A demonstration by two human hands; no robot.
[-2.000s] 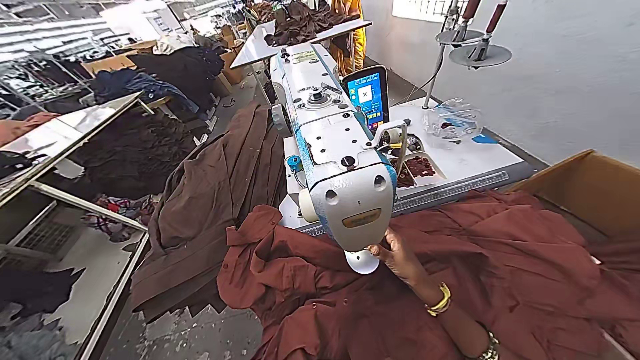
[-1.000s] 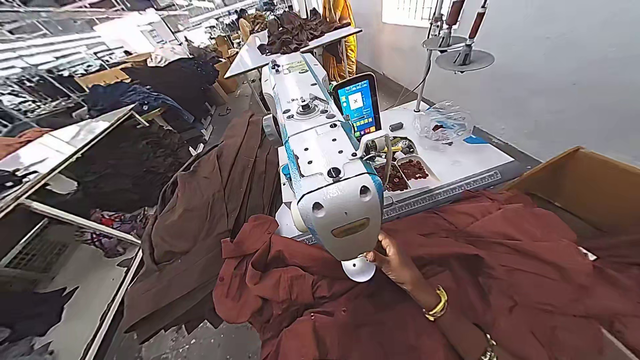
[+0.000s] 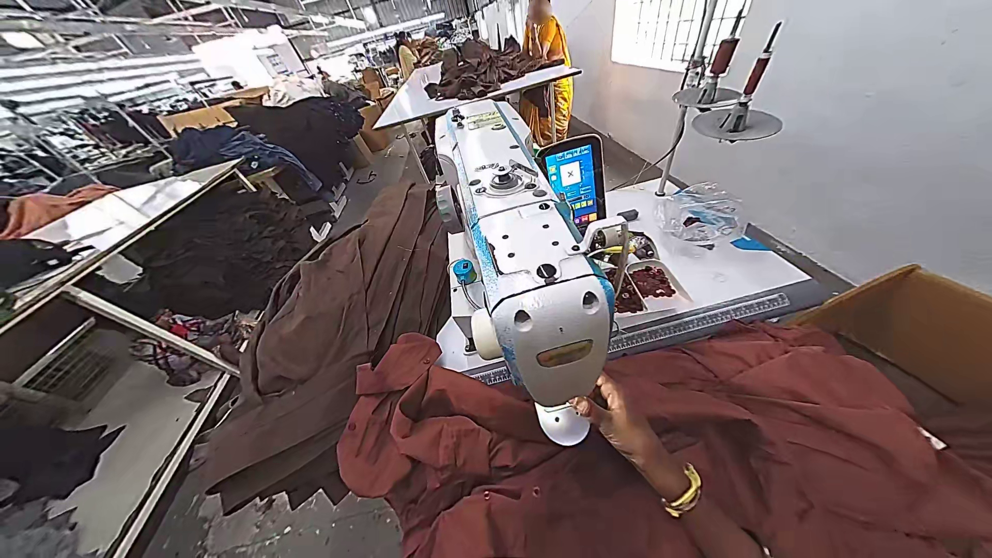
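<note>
A white and blue industrial sewing machine (image 3: pixel 535 263), seen from its head end, fills the middle of the head view. Dark red cloth (image 3: pixel 674 465), a garment with buttons, lies around and below its head. My right hand (image 3: pixel 618 418) is at the lower right of the machine head, thumb and finger bent close to the round white part (image 3: pixel 563 425); whether the fingers pinch anything there cannot be told. A bracelet is on that wrist. My left hand is not in view. A tray (image 3: pixel 659 287) of small dark red pieces, apparently buttons, lies right of the machine.
A lit control screen (image 3: pixel 575 182) stands behind the machine. Thread cones (image 3: pixel 758 74) on a stand rise at the right, above a plastic bag (image 3: pixel 701 213). A cardboard box (image 3: pixel 914 333) is at right; brown cloth (image 3: pixel 349 310) hangs at left. A person (image 3: pixel 546 70) stands beyond the far table.
My right hand stays beside the machine head. The garment's left part, by the machine, shows a slightly different fold than before. The view has shifted slightly.
</note>
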